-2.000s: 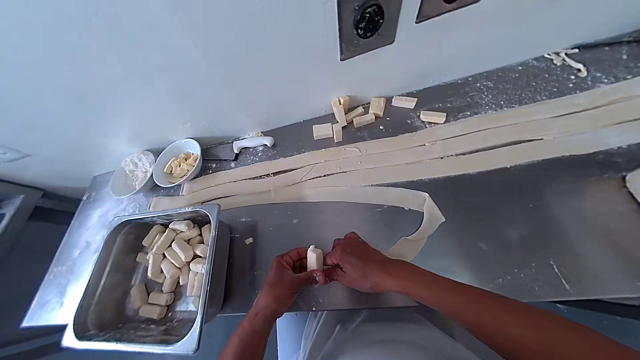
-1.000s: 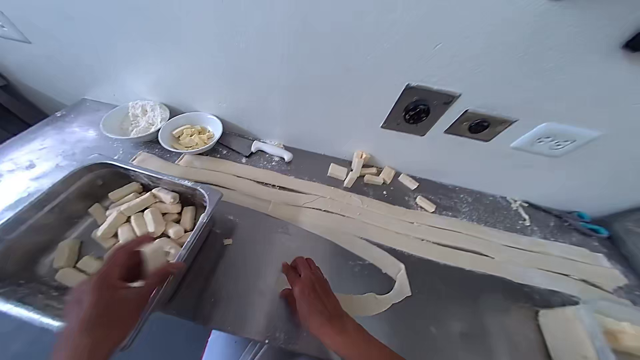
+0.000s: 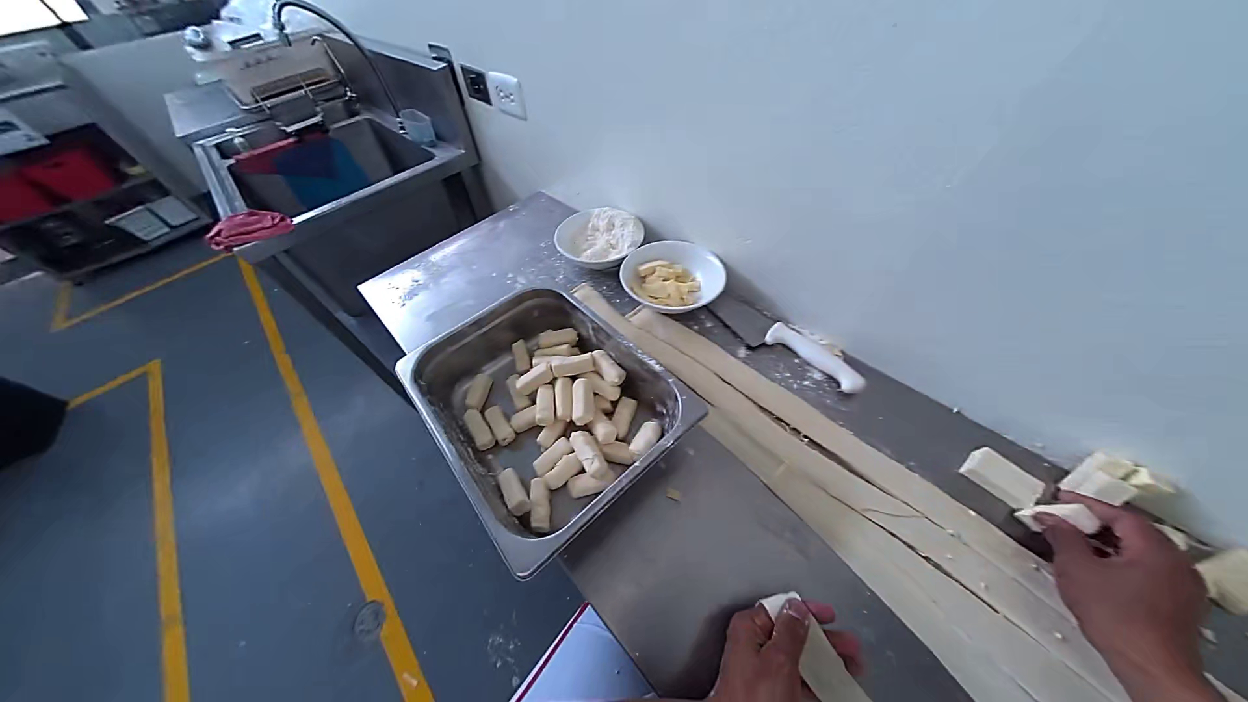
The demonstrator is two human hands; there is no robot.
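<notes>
My left hand, near the bottom edge, grips the end of a dough strip. At the right, my right hand pinches a white cheese stick beside other cheese pieces near the wall. Long flat dough strips run diagonally along the steel table. A deep steel pan holds many dough-wrapped sticks, some stacked. Just beyond it stand a white bowl of flour and a white bowl of yellow pieces, perhaps butter.
A knife with a white handle lies between the bowls and the cheese, near the wall. The steel table's far corner is by a sink with a red cloth over its edge. Yellow lines mark the floor.
My left hand has moved from over the pan to the dough strip's end. My right hand has gone from the table to the cheese and taken a stick. The view has swung left.
</notes>
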